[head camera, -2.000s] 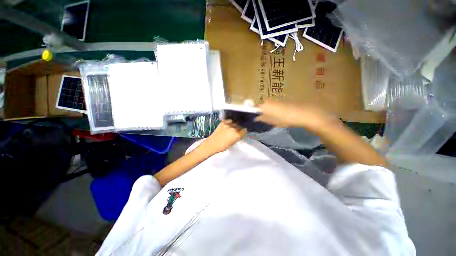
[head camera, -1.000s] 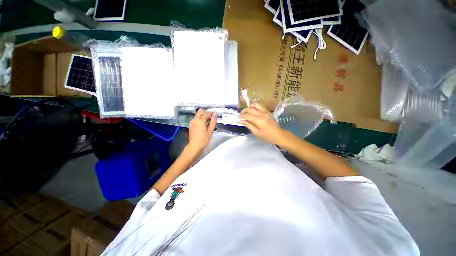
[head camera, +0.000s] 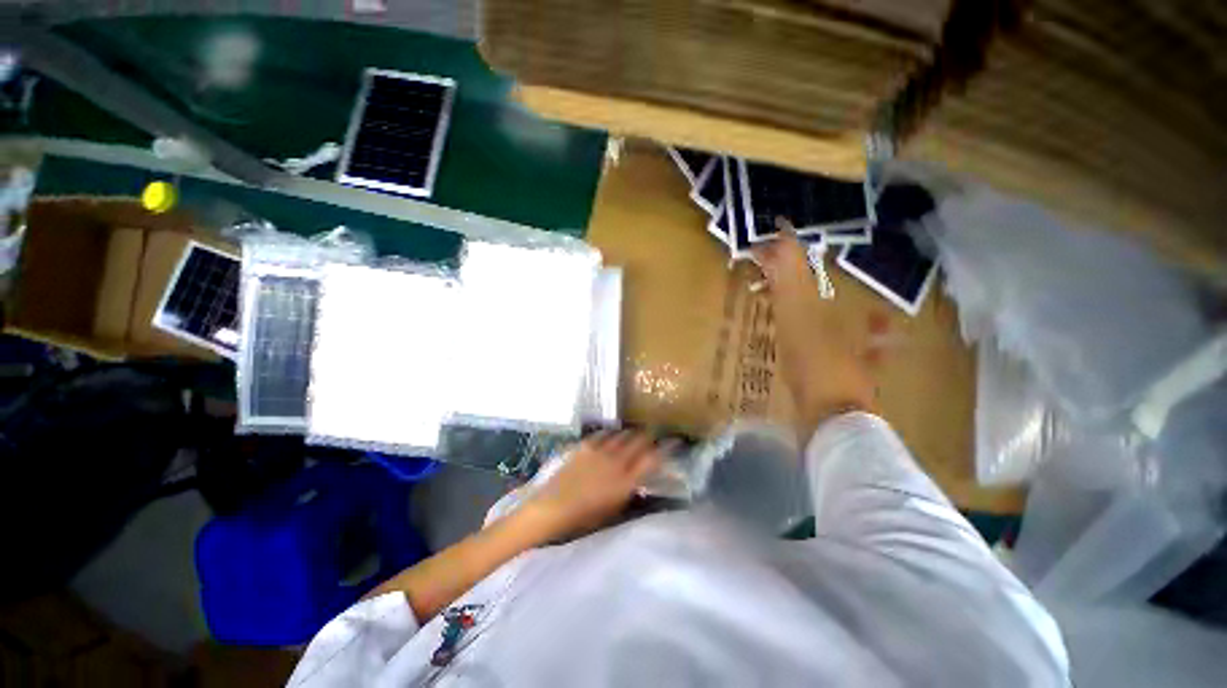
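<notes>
My right hand (head camera: 787, 269) reaches forward to the front edge of a pile of small solar panels (head camera: 807, 199) at the back of the cardboard sheet (head camera: 673, 323). Its fingertips are at the pile's edge; whether they grip a panel is not clear. My left hand (head camera: 612, 473) is at the bench's front edge, close to my body, blurred, beside a clear plastic bag (head camera: 686, 464); its grip cannot be made out. White cables lie at the pile's front. Several bagged panels (head camera: 384, 356) lie left of the cardboard sheet, most with white faces up.
A small open carton (head camera: 81, 276) stands at the left, a panel (head camera: 202, 296) at its right end. Another panel (head camera: 398, 132) lies on the green bench behind. Flattened cartons (head camera: 727, 67) are overhead. Clear bags (head camera: 1076, 296) are heaped at right. A blue bin (head camera: 269, 565) is under the bench.
My right hand has left the front edge and reached forward to the panel pile. My left hand has moved slightly right. The view has shifted, showing the flattened cartons.
</notes>
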